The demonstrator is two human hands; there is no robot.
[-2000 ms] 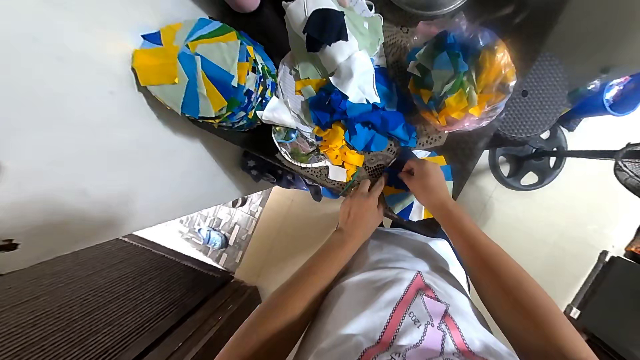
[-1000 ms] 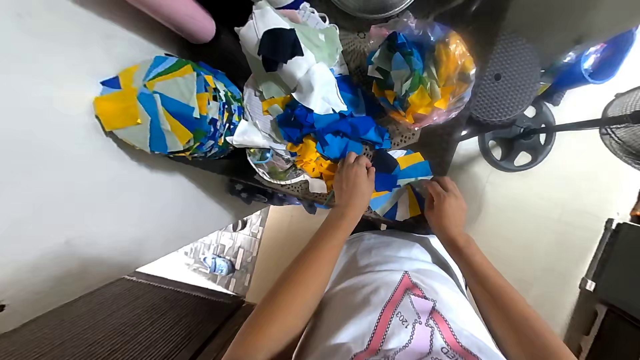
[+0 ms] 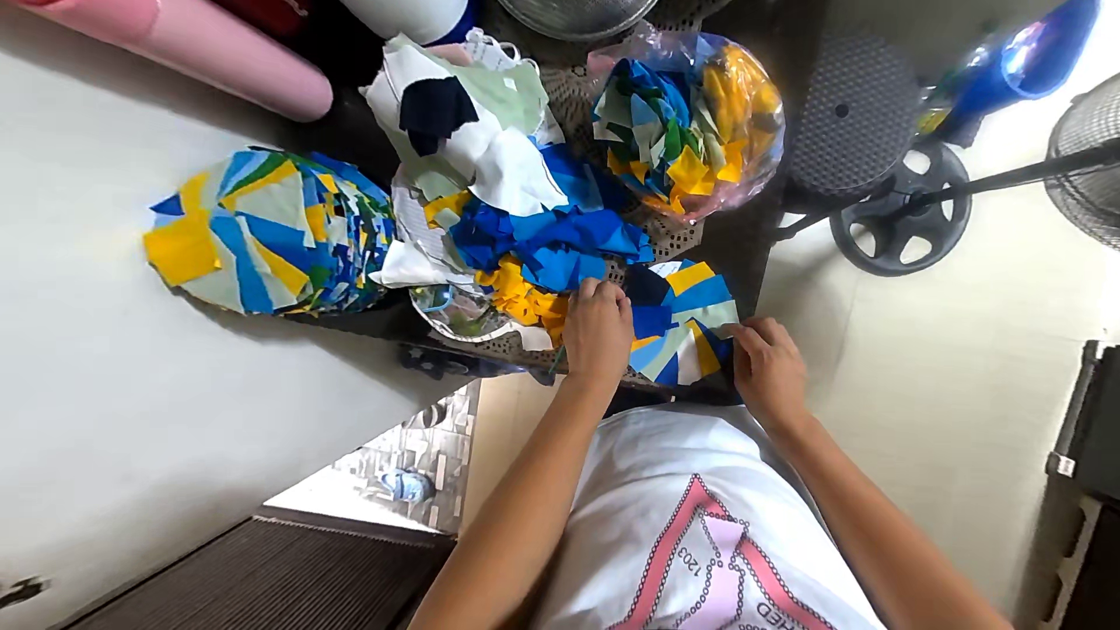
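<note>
A round patchwork of blue, yellow, pale green and white fabric scraps lies at the table's near edge. The fingers of my right hand pinch its right rim. My left hand is at the patchwork's left, with its fingertips down beside the yellow scraps and blue scraps; whether it holds a scrap is hidden. A stack of similar patchwork rounds lies at the left. Behind my hands are white and pale green cloth pieces and a clear plastic bag of mixed scraps.
A pink roll lies at the upper left, near a white container. A metal-rimmed bowl stands at the back. On the right are a round perforated dark seat, a dark spoked wheel and a fan guard.
Two seconds ago both hands were close together over the patchwork's left part. My right hand has since moved to its right rim, while my left hand is by the loose scraps.
</note>
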